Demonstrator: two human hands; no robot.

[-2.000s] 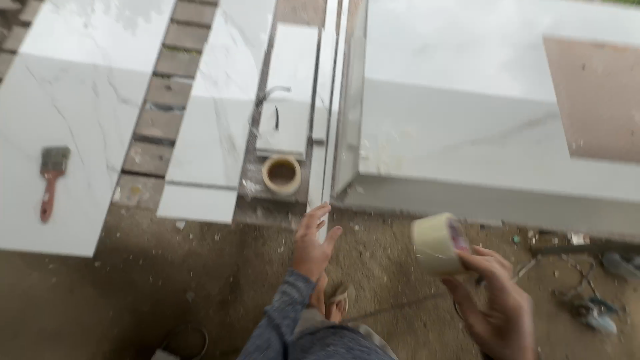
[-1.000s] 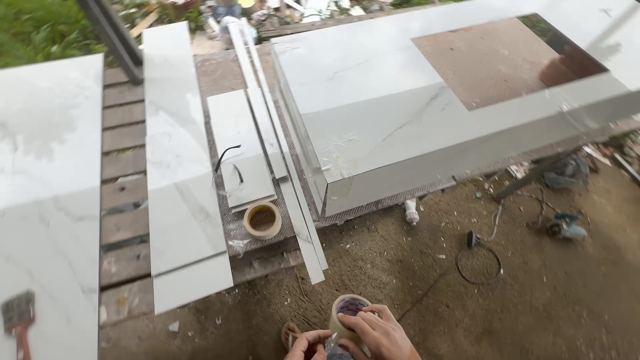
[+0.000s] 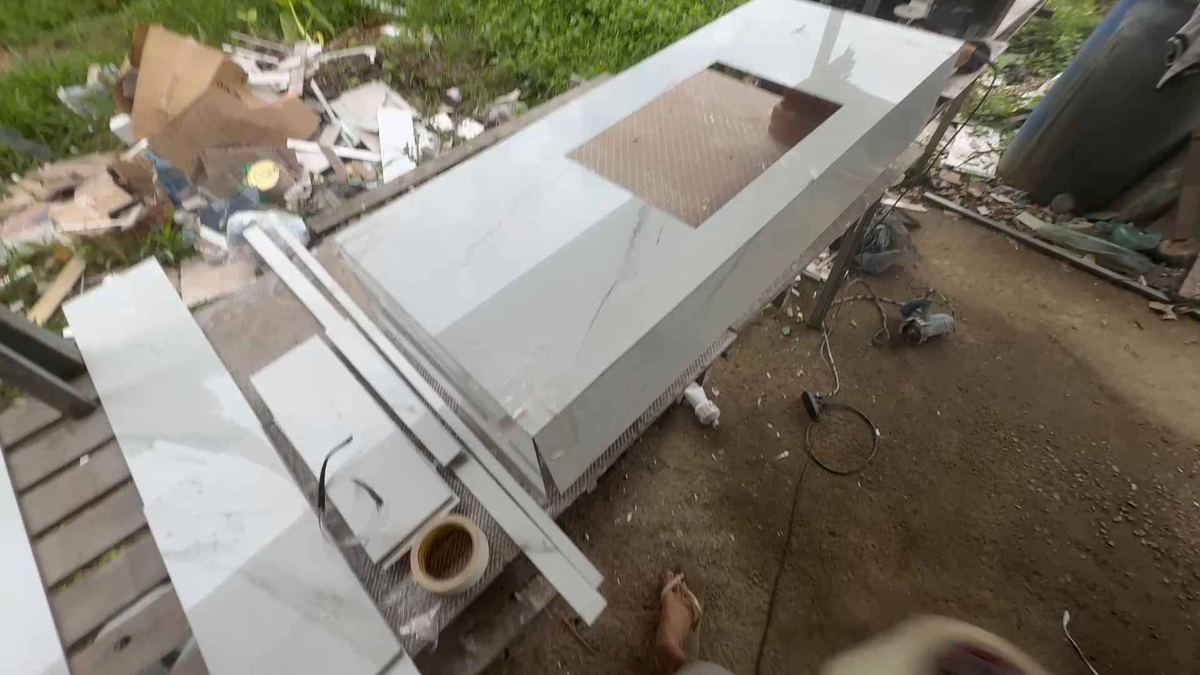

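At the bottom right edge a blurred roll of tape (image 3: 937,652) is partly in view; neither my left hand nor my right hand can be seen, so what holds the roll is hidden. A second roll of tape (image 3: 450,555) lies on the bench at the near end of the narrow marble-look strips (image 3: 525,534). Beside it a small marble-look panel (image 3: 352,441) carries a thin dark curved item (image 3: 325,478). The large marble-look countertop (image 3: 506,272), with a rectangular cutout, rests to the right of the strips.
A long panel (image 3: 206,459) lies on the slatted bench (image 3: 89,497) at left. On the dirt floor are a power tool (image 3: 926,322), a looped cable (image 3: 877,441) and a white bottle (image 3: 701,405). Rubble and cardboard (image 3: 187,94) lie behind; a large barrel (image 3: 1097,103) stands right.
Both hands, on a roll of tape one second ago, are now out of view; the roll shows blurred at the bottom right. The view has swung toward the countertop's far end.
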